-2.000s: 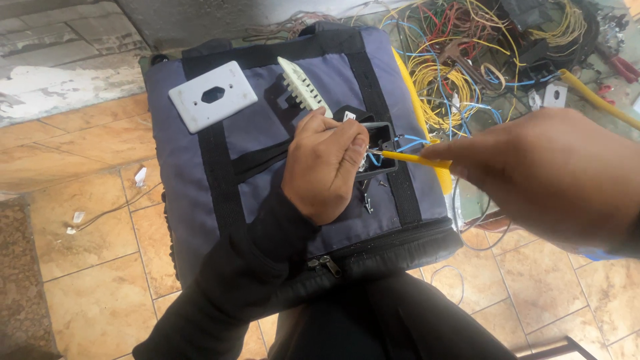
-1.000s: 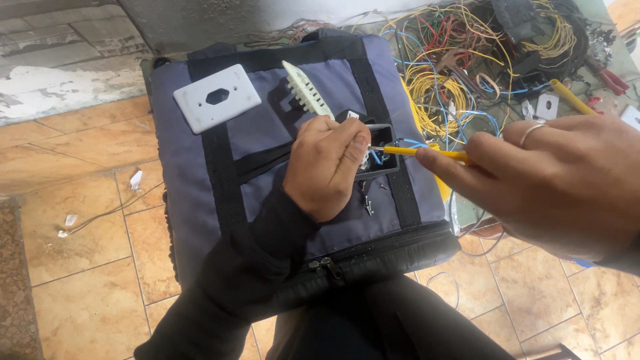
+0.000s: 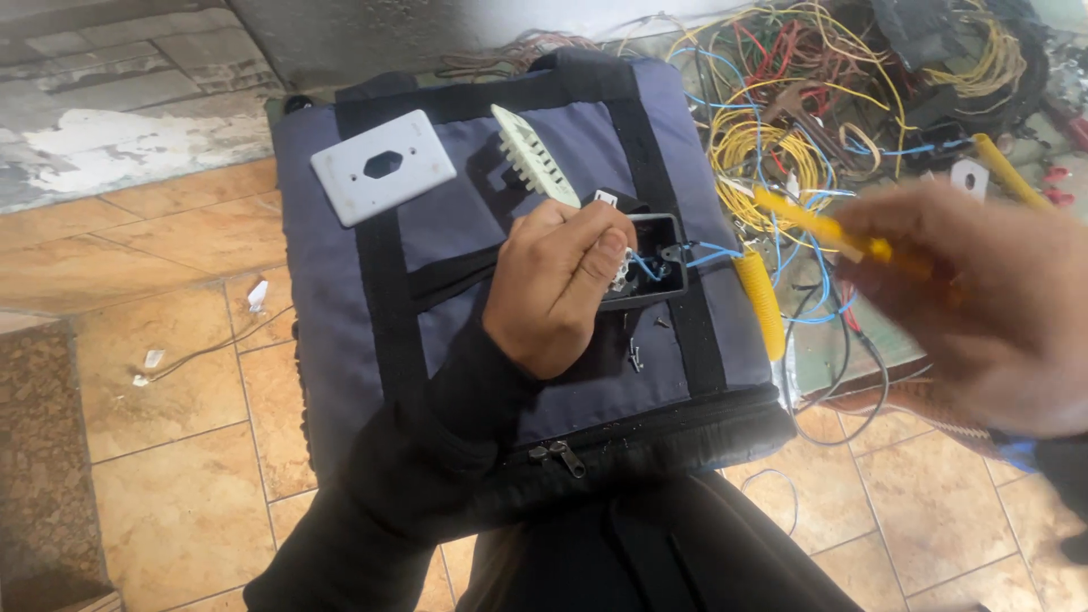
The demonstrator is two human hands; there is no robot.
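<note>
My left hand (image 3: pixel 557 289) grips a small light-coloured terminal part (image 3: pixel 621 274) at a black electrical box (image 3: pixel 671 291); the fingers hide much of it. Blue wires (image 3: pixel 712 252) run from inside the box out through its right side, by a yellow corrugated conduit (image 3: pixel 758 304). My right hand (image 3: pixel 977 297), blurred, holds a yellow-handled tool (image 3: pixel 807 223) to the right of the box; its working end is too blurred to tell. Above my left hand lies a pale green toothed plastic strip (image 3: pixel 534 157). A white outlet cover plate (image 3: pixel 387 167) rests at the upper left.
A blue-grey padded bag (image 3: pixel 476 331) with black straps bears the box and plate. Small screws (image 3: pixel 635 355) lie below the box. Tangled yellow, blue and red wires (image 3: pixel 782 161) spread at the upper right. White scraps (image 3: pixel 257 295) and a thin cord lie on the floor tiles at left.
My right hand has drawn the yellow-handled tool away from the box, to the right. The left hand has stayed at the box's left side.
</note>
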